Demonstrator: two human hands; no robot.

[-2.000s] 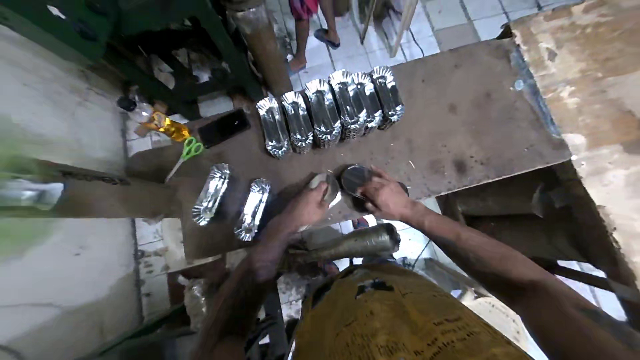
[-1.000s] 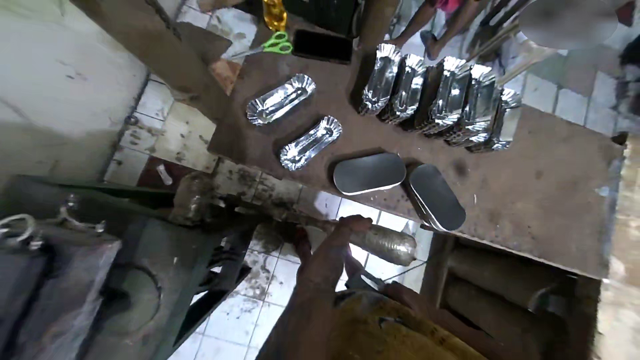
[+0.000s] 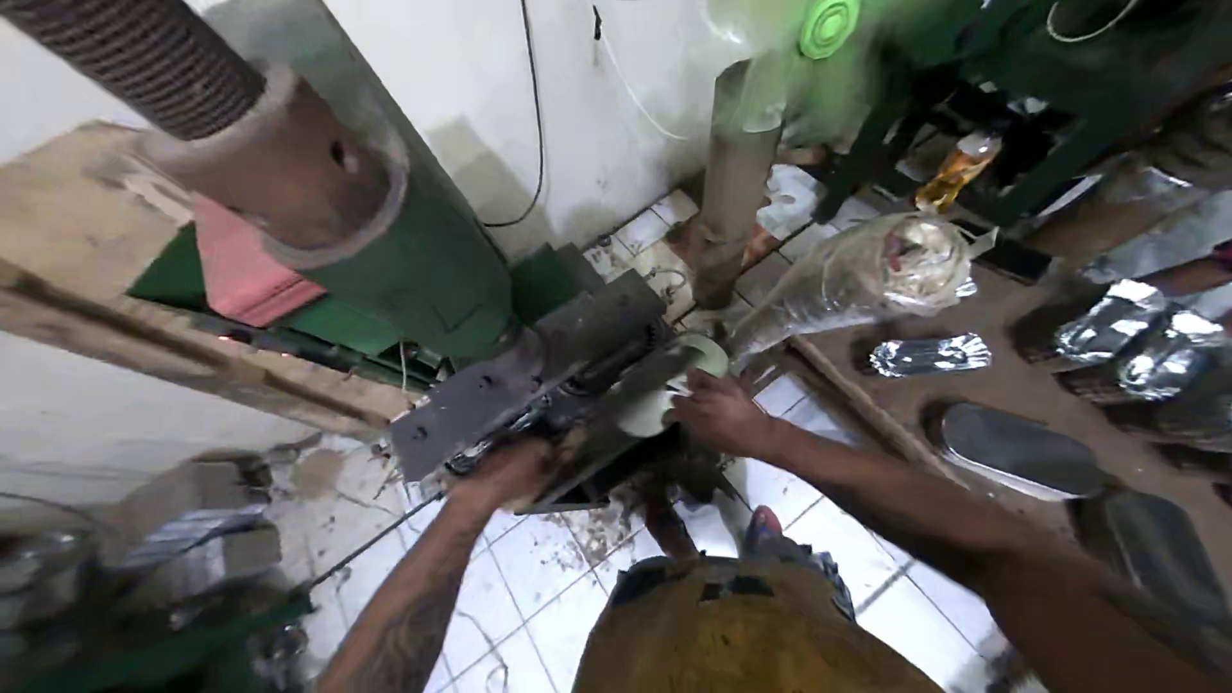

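Note:
A green press machine [image 3: 423, 250] with a dark metal die block [image 3: 539, 356] stands in front of me. My left hand [image 3: 510, 472] is at the near left edge of the die area; blur hides whether it grips anything. My right hand [image 3: 722, 414] is at the right side of the die, its fingers at a pale, rounded piece [image 3: 647, 412]; whether they hold it is unclear. A second pale curved piece [image 3: 705, 354] shows just beyond. Right of my hands, a crimped foil tray [image 3: 930, 355] and an oval metal mould [image 3: 1020, 448] lie on the brown table.
A plastic-wrapped roll [image 3: 847, 274] juts beside the brown table [image 3: 1001, 318]. Stacked foil trays [image 3: 1116, 318] and another oval mould [image 3: 1165, 544] are at far right. A threaded screw column [image 3: 154, 67] rises at upper left. A bottle with orange liquid [image 3: 958, 173] stands farther back.
The view has swung left from the table to the press. Both my hands are now at the die area; two seconds ago they were at the oval moulds on the table.

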